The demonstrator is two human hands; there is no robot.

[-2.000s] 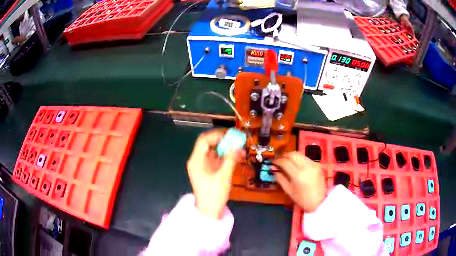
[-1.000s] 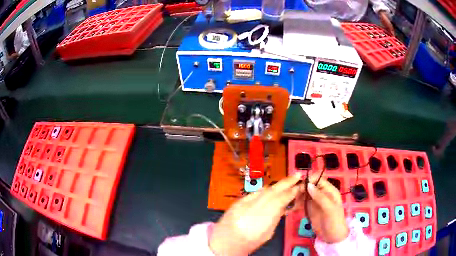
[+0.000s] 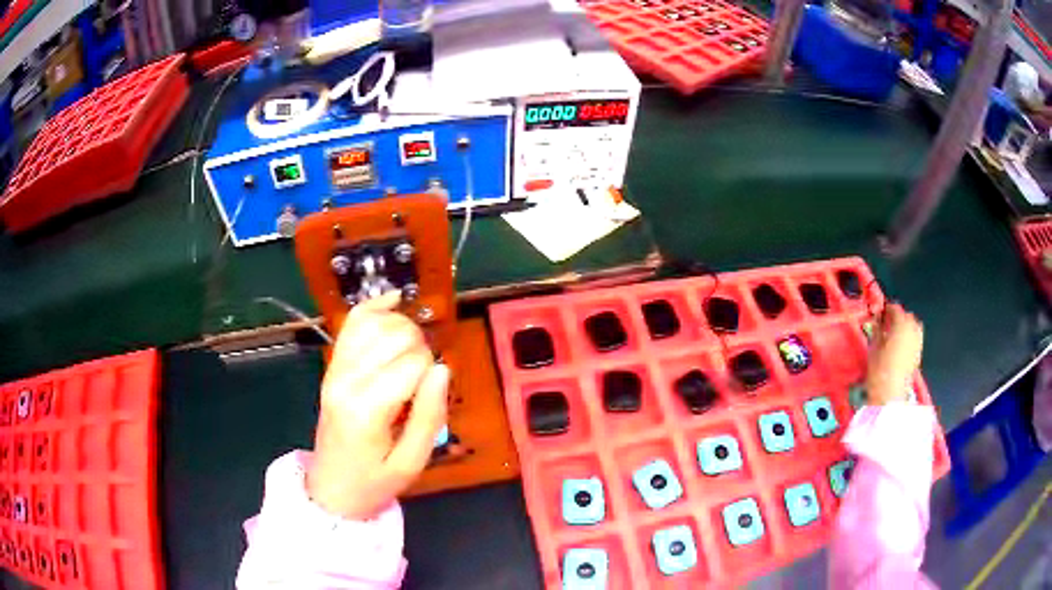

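My left hand [image 3: 375,406] is closed in a fist at the front of the orange-brown test fixture [image 3: 444,231], around the toggle clamp handle, whose red grip is hidden. A sliver of a teal holder [image 3: 442,435] shows beside the fist on the fixture base. My right hand [image 3: 896,353] is at the right edge of the right-hand blister tray [image 3: 517,444], fingers down by a teal piece; their grip is unclear. In that tray, black watch modules [image 3: 623,392] fill the back rows, one display unit [image 3: 794,354] is lit with colours, and teal holders [image 3: 658,484] lie in front.
The blue test instrument [image 3: 369,198] and DC power supply [image 3: 573,159] stand behind the fixture, with a paper slip [image 3: 565,236] below. The left-hand blister tray [image 3: 121,461] is cut off at left. Spare trays [image 3: 98,127] are at back left. A grey post [image 3: 952,138] rises at right.
The view has turned right. My hands, together by the right tray's near-left corner a second ago, have parted: left to the clamp, right to the tray's far side. A lit display unit now shows in the tray.
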